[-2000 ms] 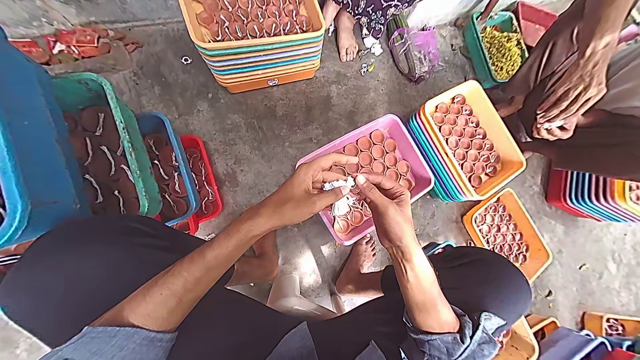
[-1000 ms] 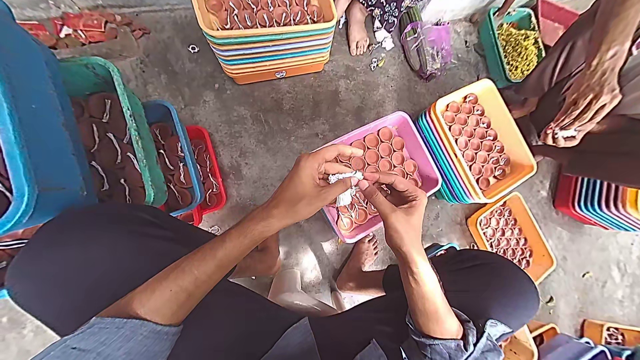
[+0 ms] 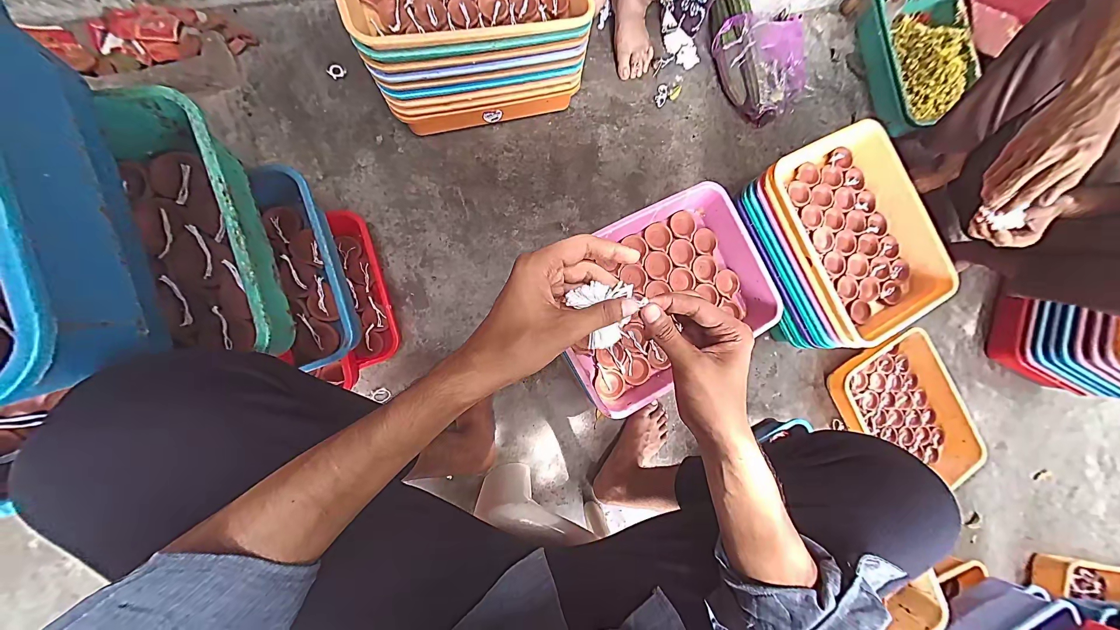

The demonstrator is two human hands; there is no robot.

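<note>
My left hand holds a bundle of white cotton wicks against its palm, thumb and fingertips at the bundle's right side. My right hand pinches a wick's end between thumb and index finger, close to the left fingertips. Both hands are above a pink plastic tray of small round clay cups. Cups at the tray's near end have white wicks in them; those at the far end look bare. The hands hide part of the tray's left and near side.
A yellow tray of cups tops a stack on the right, with an orange tray nearer me. Another tray stack stands ahead. Green, blue and red trays lie left. At right, a co-worker's hands hold something white.
Both hands stay over the pink tray with the white wicks. The left fingers have spread somewhat, showing more of the bundle.
</note>
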